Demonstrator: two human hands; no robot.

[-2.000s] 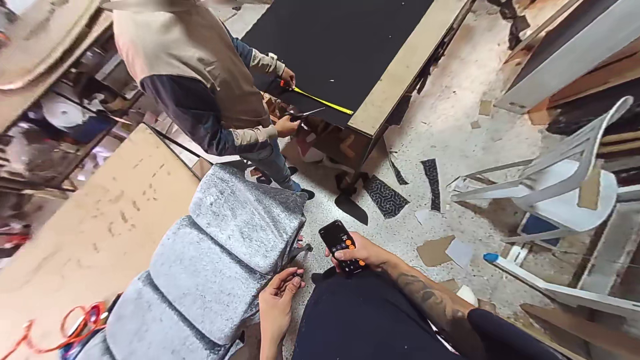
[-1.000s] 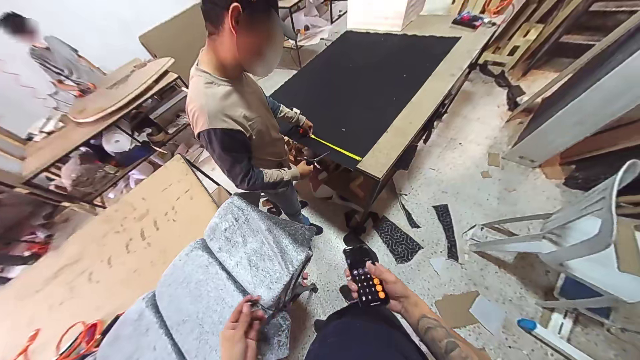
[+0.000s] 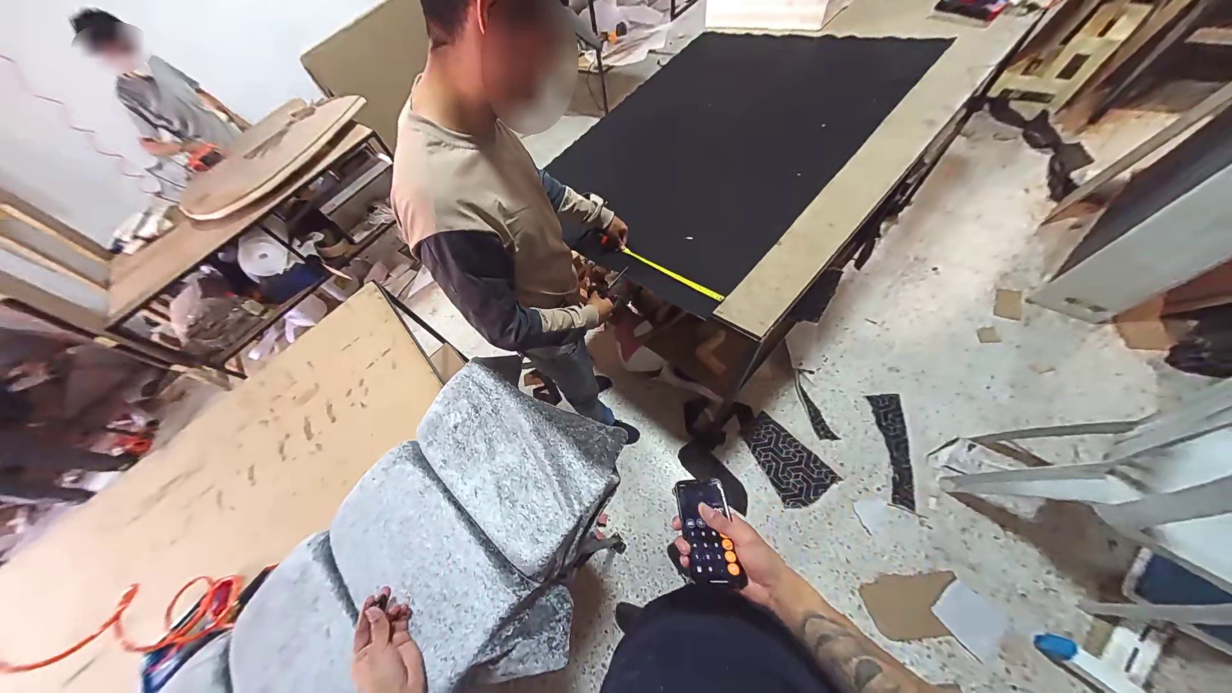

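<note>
My right hand (image 3: pixel 746 553) holds a smartphone (image 3: pixel 710 534) upright, its lit screen showing a calculator keypad, with the thumb over the upper part of the screen. My left hand (image 3: pixel 387 647) is palm up with curled fingers beside a grey velvet upholstered piece (image 3: pixel 433 510); a small dark thing seems to lie at its fingertips, too small to name. Ahead, a co-worker (image 3: pixel 491 212) holds a yellow tape measure (image 3: pixel 674 274) across black fabric (image 3: pixel 741 144) on a table. A dark tool is in the co-worker's other hand.
A tan board (image 3: pixel 318 423) lies at left, with an orange hose (image 3: pixel 183 616) near its front. Patterned fabric scraps (image 3: pixel 789 460) and cardboard pieces (image 3: pixel 905 604) lie on the floor. White plastic chairs (image 3: pixel 1107 481) stand at right. Another person (image 3: pixel 168 111) works behind a bench (image 3: pixel 164 274).
The view has tilted up since two seconds ago, bringing a second person into sight. My left hand has turned from beside the phone to palm up by the grey upholstery. The phone stays in my right hand.
</note>
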